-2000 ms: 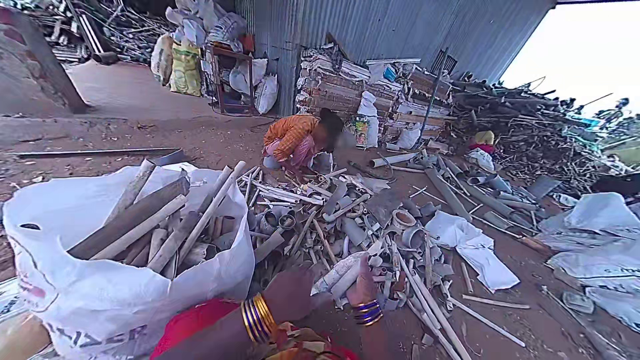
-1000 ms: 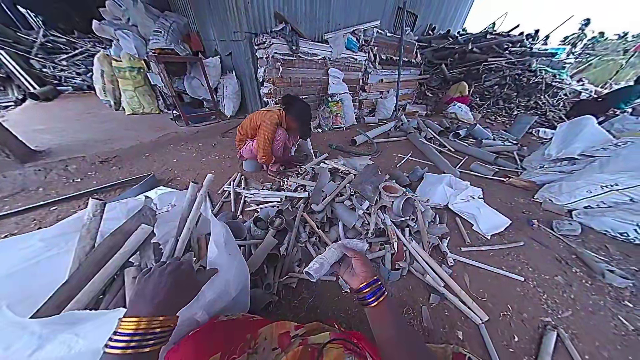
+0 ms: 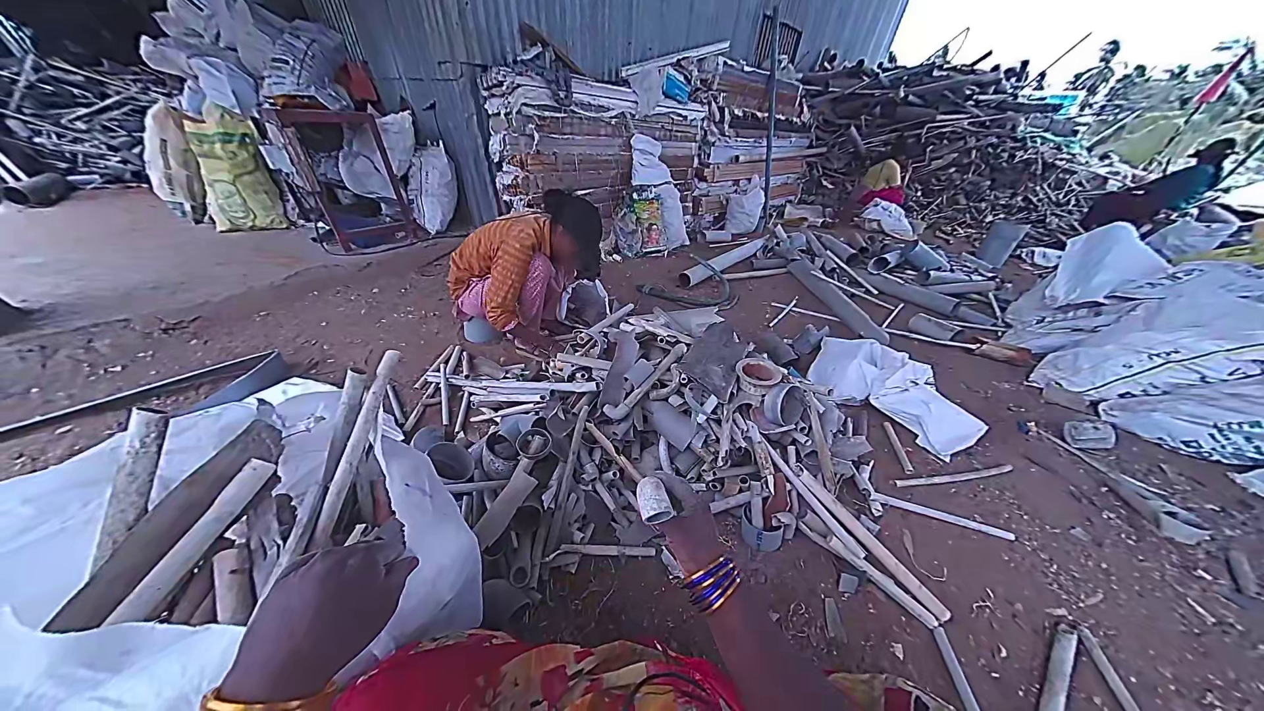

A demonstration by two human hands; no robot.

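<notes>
My left hand (image 3: 321,612) is at the near side of a white woven sack (image 3: 434,523) that holds several lengths of grey plastic pipe (image 3: 202,543); whether its fingers grip anything is hidden. My right hand (image 3: 688,523) is over the near edge of a heap of scrap pipes and fittings (image 3: 676,425). A short whitish pipe piece (image 3: 654,501) is at its fingertips; I cannot tell if it is held. Long thin pipes (image 3: 854,533) lie right of that hand.
A person (image 3: 523,267) squats at the heap's far side. White sacks (image 3: 1165,336) lie at the right, and a white sheet (image 3: 899,395) lies beside the heap. Stacked bundles (image 3: 583,138) stand against the metal wall. Another person (image 3: 884,183) is near the back pile.
Two seconds ago both hands were together at a whitish pipe piece. The left hand has since moved left to the sack, while the right has stayed over the heap's near side.
</notes>
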